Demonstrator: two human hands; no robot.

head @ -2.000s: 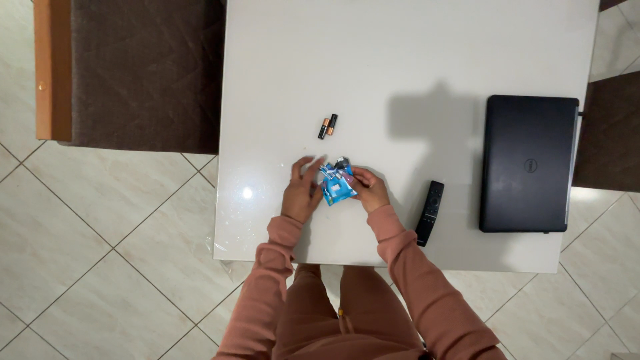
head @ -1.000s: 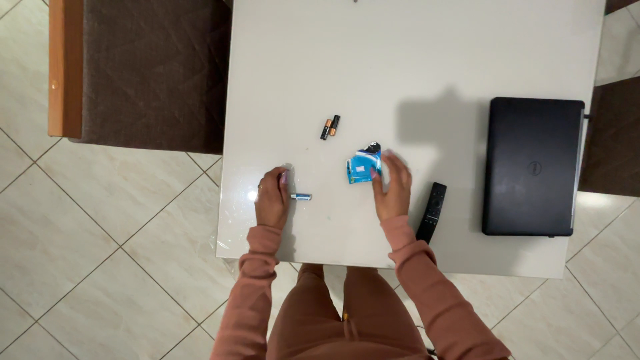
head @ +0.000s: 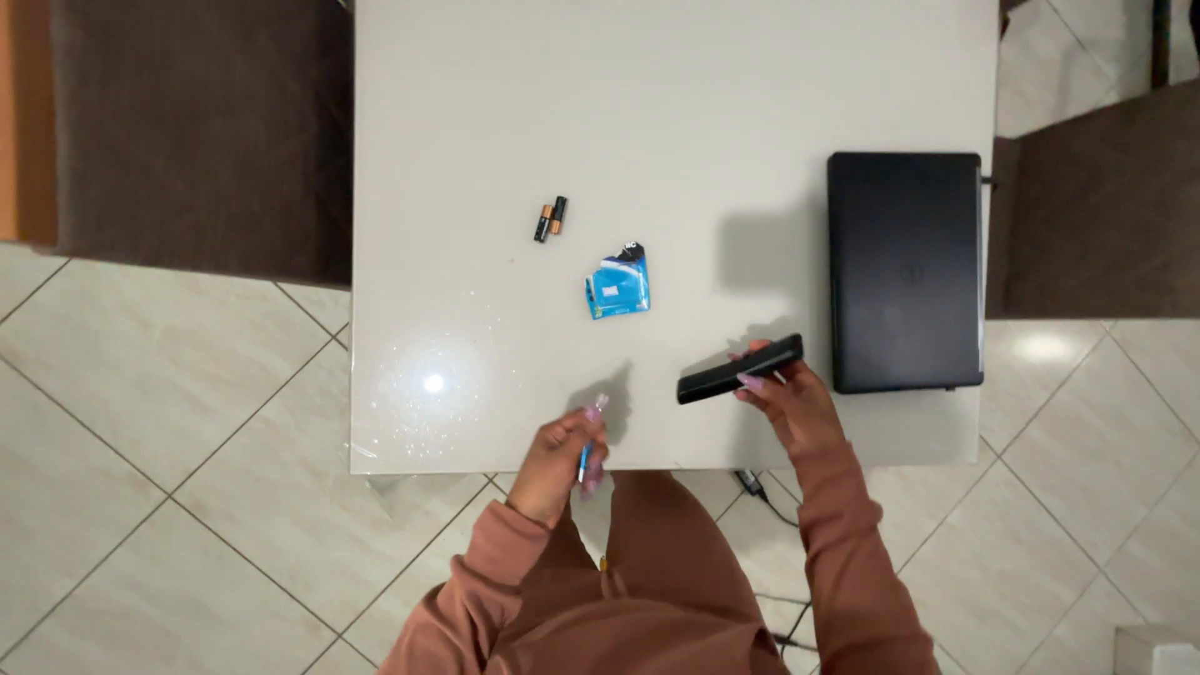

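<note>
My right hand point(head: 792, 394) grips a black remote control point(head: 731, 371) above the table, between the packet and the laptop. At the front edge, my left hand point(head: 567, 459) holds a small blue and silver battery point(head: 585, 459), partly hidden by the fingers. A torn blue battery packet point(head: 619, 286) lies on the white table top, up and away from both hands. Beyond it to the left, two black and copper batteries point(head: 544, 223) rest side by side.
A closed black laptop point(head: 905, 272) lies at the right of the white table point(head: 656, 112). Brown padded chairs stand at the left point(head: 202, 141) and right point(head: 1106, 216). Cables point(head: 773, 497) hang below the front edge.
My right hand has left the blue packet and picked up the remote control, which lay on the table before. My left hand, with the small battery, has moved right towards the middle of the front edge.
</note>
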